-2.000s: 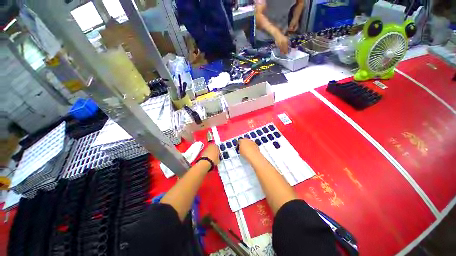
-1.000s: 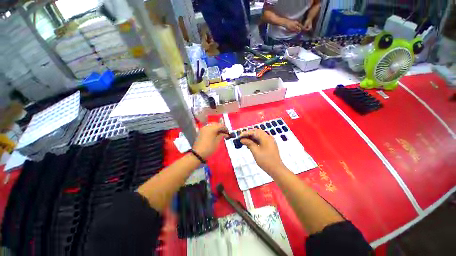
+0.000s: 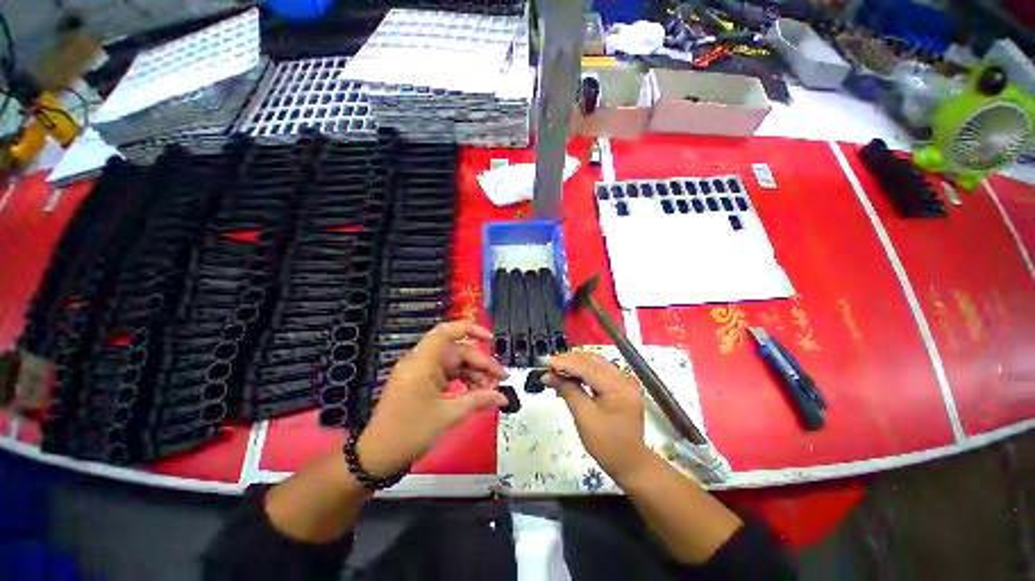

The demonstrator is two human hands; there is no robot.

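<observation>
My left hand (image 3: 422,392) and my right hand (image 3: 604,411) face each other above the pale floral work pad (image 3: 545,448). Each has a small black oval pad at its fingertips: the left-hand pad (image 3: 510,398) sits by the thumb tip, the right-hand pad (image 3: 535,381) under the fingertips. Just ahead, several black tubular housings (image 3: 529,309) lie side by side in the blue bin (image 3: 493,243), round ends towards me. The white backing sheet (image 3: 692,267) at right bears rows of black oval pads, with gaps in the second row.
A hammer (image 3: 641,365) slants right of my hands, beyond it a utility knife (image 3: 789,378). Rows of black housings (image 3: 227,295) fill the left. A metal post (image 3: 553,125), white tissue (image 3: 507,183), tray stacks (image 3: 451,111), cardboard box (image 3: 709,104) and green fan (image 3: 985,134) stand farther back.
My hands have left the backing sheet and come back over the work pad with black pads at the fingertips. The view has swung left and down, showing the blue bin and knife clearly.
</observation>
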